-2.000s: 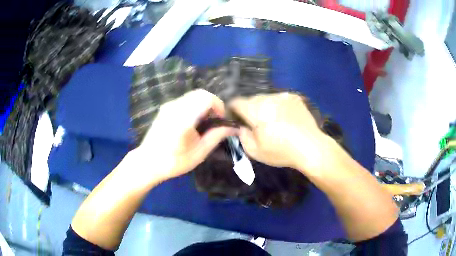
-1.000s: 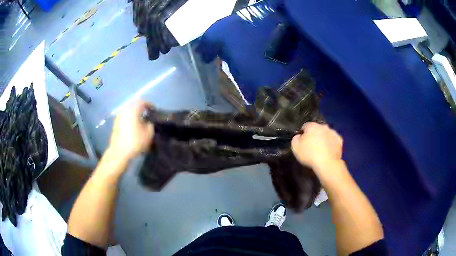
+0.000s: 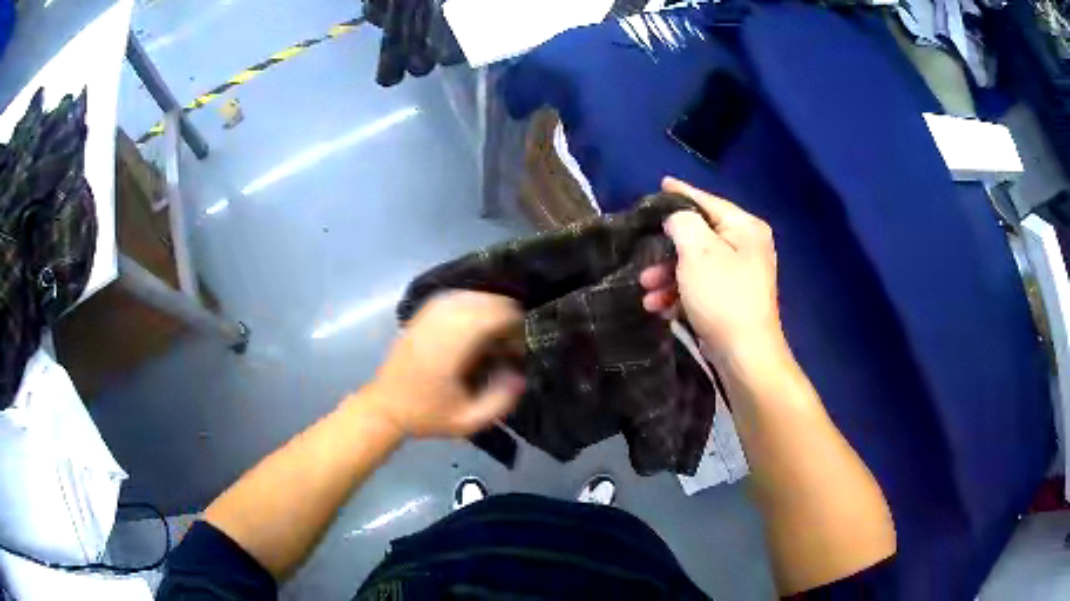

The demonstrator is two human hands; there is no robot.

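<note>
A dark brown plaid garment (image 3: 598, 335) with thin cream check lines hangs in front of me, over the floor beside the blue table. My right hand (image 3: 713, 264) grips its upper edge at the right, with the thumb on top. My left hand (image 3: 455, 362) is blurred and lies over the left part of the garment, fingers curled. I cannot tell if its fingers hold the cloth. The garment's lower edge hangs free.
The blue padded table (image 3: 868, 294) fills the right side, with a small dark patch (image 3: 711, 115) on it. A white-topped table (image 3: 106, 153) at the left bears more plaid garments (image 3: 47, 223). Plaid cloth (image 3: 405, 41) hangs at the top. My shoes show on the grey floor.
The garment went from the blue table to over the floor, was stretched between both hands, and is now less stretched. My left hand has moved right, towards its middle.
</note>
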